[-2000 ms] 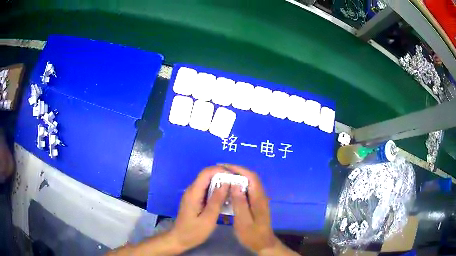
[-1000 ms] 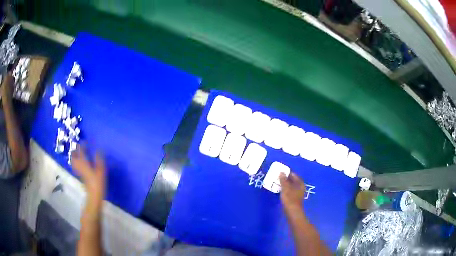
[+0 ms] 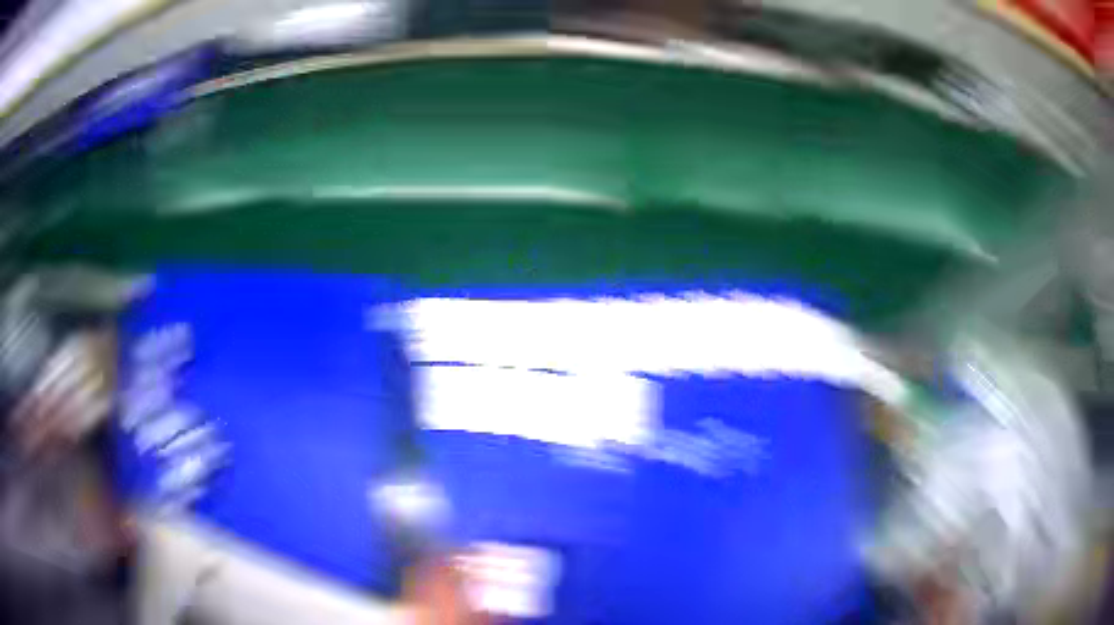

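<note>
The view is heavily blurred. My left hand [image 3: 440, 593] is at the bottom edge, partly cut off, with a white piece [image 3: 511, 579] at its fingers, over the near left corner of the right blue mat [image 3: 733, 537]. My right hand [image 3: 938, 601] is a small skin-coloured blur at the bottom right by the clear bag [image 3: 1002, 476]; its fingers cannot be made out. White housings [image 3: 635, 336] form a long back row on the right mat, with a shorter row [image 3: 538, 405] in front. Part-built white assemblies [image 3: 177, 421] lie along the left side of the left blue mat [image 3: 281, 415].
The green conveyor belt [image 3: 489, 232] runs behind both mats. A dark bench strip with a bright patch [image 3: 411, 501] lies between the mats. A blurred person's hand [image 3: 49, 415] and white parts show at the far left. A grey post stands at the right.
The view has swung and blurred. My left hand has moved from the loose pile to the right mat with a white piece. My right hand has left the shorter row and moved right, to the bag.
</note>
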